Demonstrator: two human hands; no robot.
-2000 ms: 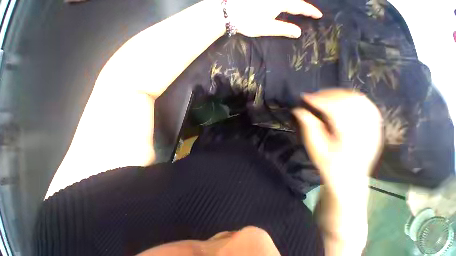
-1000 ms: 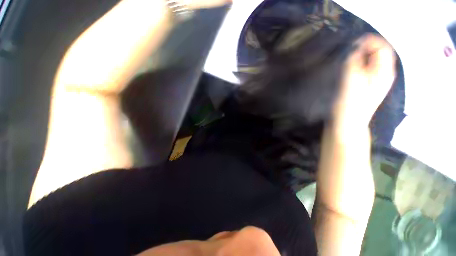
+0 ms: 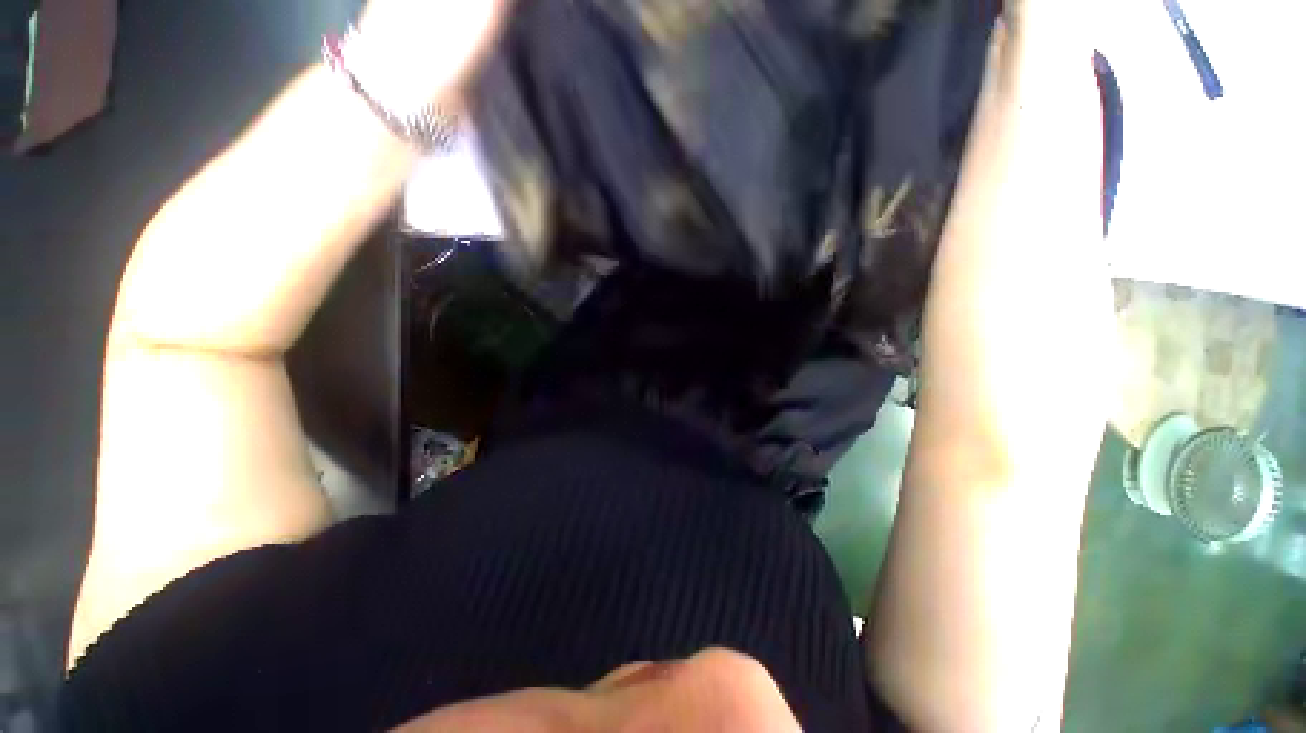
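Observation:
A dark garment (image 3: pixel 716 129) with a gold-brown leaf print hangs in blurred folds between my forearms, over the table edge and down towards my lap. Its top is cut off by the picture's edge. My left hand (image 3: pixel 441 46) is at the top, bright and cut off, against the garment's left side; its fingers do not show clearly. My right hand (image 3: pixel 1014 40) is mostly past the top edge, at the garment's right side. Whether either hand grips the cloth is hidden.
A slim dark pen-like stick (image 3: pixel 1193 50) and a dark curved thing with a red edge (image 3: pixel 1107 143) lie on the white tabletop (image 3: pixel 1232 186). A brown swatch (image 3: pixel 68 65) lies on the black surface (image 3: pixel 186 86) at left. A small round fan (image 3: pixel 1220 484) stands over the green floor.
The garment has swung up and left and now hangs between both arms. My left hand has come back against it. My right hand has moved up, mostly out of the picture.

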